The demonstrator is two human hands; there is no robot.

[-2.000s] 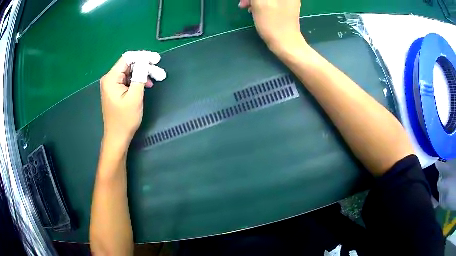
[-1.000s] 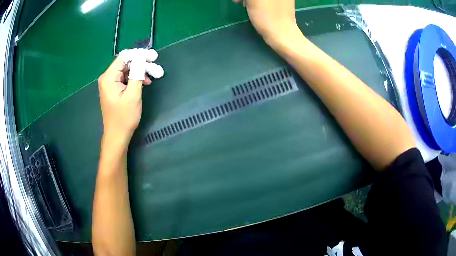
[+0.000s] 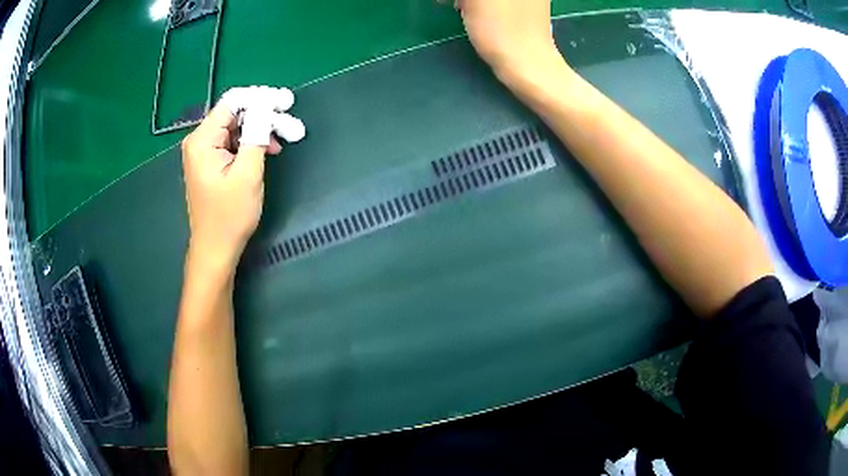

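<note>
A carrier strip (image 3: pixel 400 206) with ladder-like rows of small dark bars lies diagonally on the dark green mat (image 3: pixel 418 307). My left hand (image 3: pixel 244 130), with white finger cots, is held above the mat's upper left edge, left of the strip, fingers bent together; whether it holds anything is hidden. My right hand (image 3: pixel 507 26) is cut off by the top edge, its fingers out of the picture. A black phone frame (image 3: pixel 159 88) lies on the glossy green belt (image 3: pixel 353 33), beyond my left hand.
Nested black phone frames (image 3: pixel 93 358) lie at the mat's left edge beside a bright metal-like rim. A large blue reel (image 3: pixel 795 167) stands at right on a white surface (image 3: pixel 725 65). Part of another dark item shows at the top right.
The phone frame on the belt has moved left, from right of my left hand to beyond its left side. My hands have stayed nearly still.
</note>
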